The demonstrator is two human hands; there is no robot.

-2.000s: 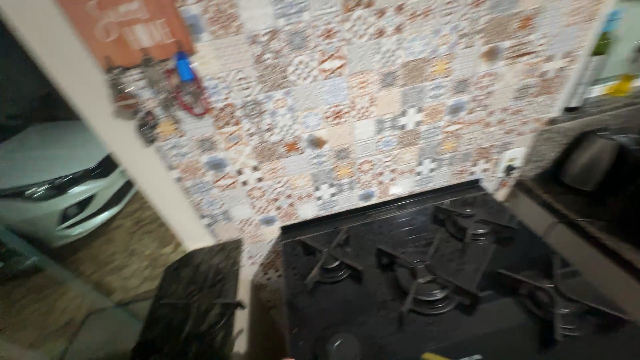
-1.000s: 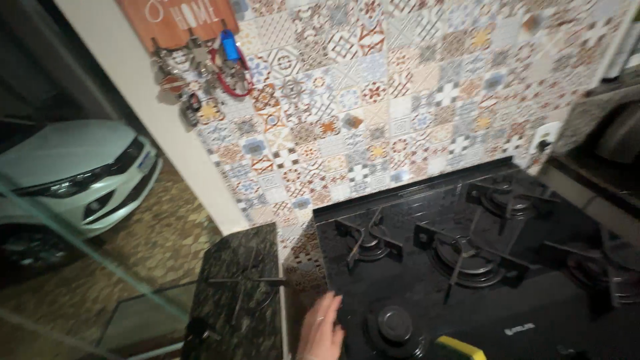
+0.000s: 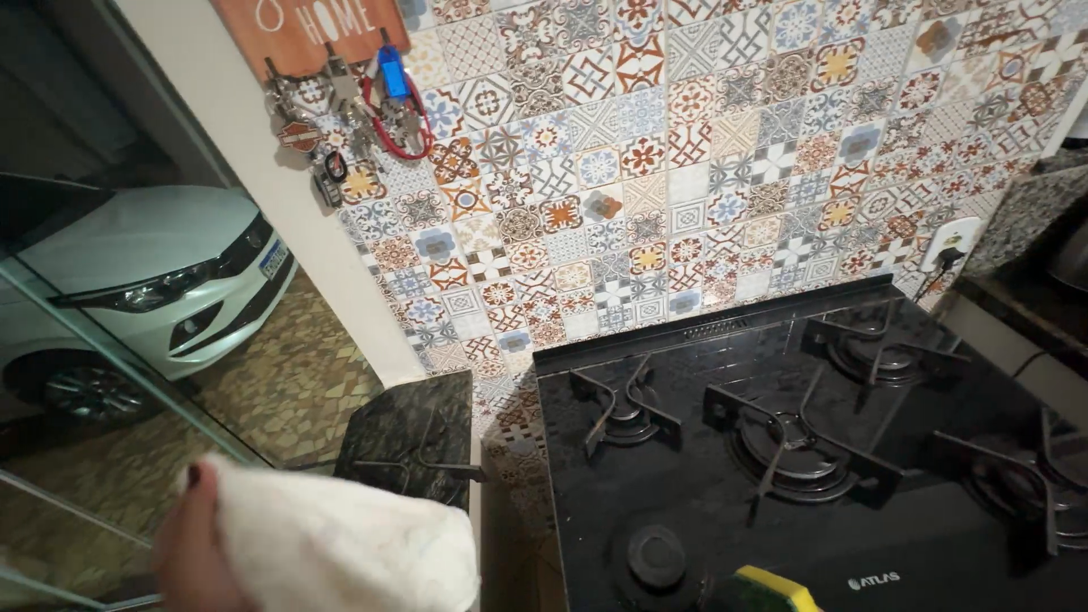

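My left hand (image 3: 195, 552) is at the lower left, blurred, shut on a bunched white cloth (image 3: 348, 535); a dark-nailed digit shows at the cloth's left edge. The cloth hides part of the small dark granite counter (image 3: 399, 408), on which a loose metal pan grate (image 3: 425, 463) lies. On the black glass gas cooktop (image 3: 722, 544), a front-left burner (image 3: 654, 557) has no grate over it, while other burners (image 3: 795, 446) carry theirs. A yellow and green scouring sponge (image 3: 773, 591) is at the bottom edge, partly cut off. My right hand is out of view.
Patterned tiles (image 3: 595, 204) cover the wall behind the cooktop. Keys (image 3: 395, 110) hang from an orange key holder (image 3: 314, 34). A plug sits in a wall socket (image 3: 952, 242) at right. Beyond a glass panel at left stands a white car (image 3: 161, 263).
One second ago an empty hand was beside the cooktop's front-left corner; now my left hand is farther left with the white cloth in it. No hand was visible two seconds ago.
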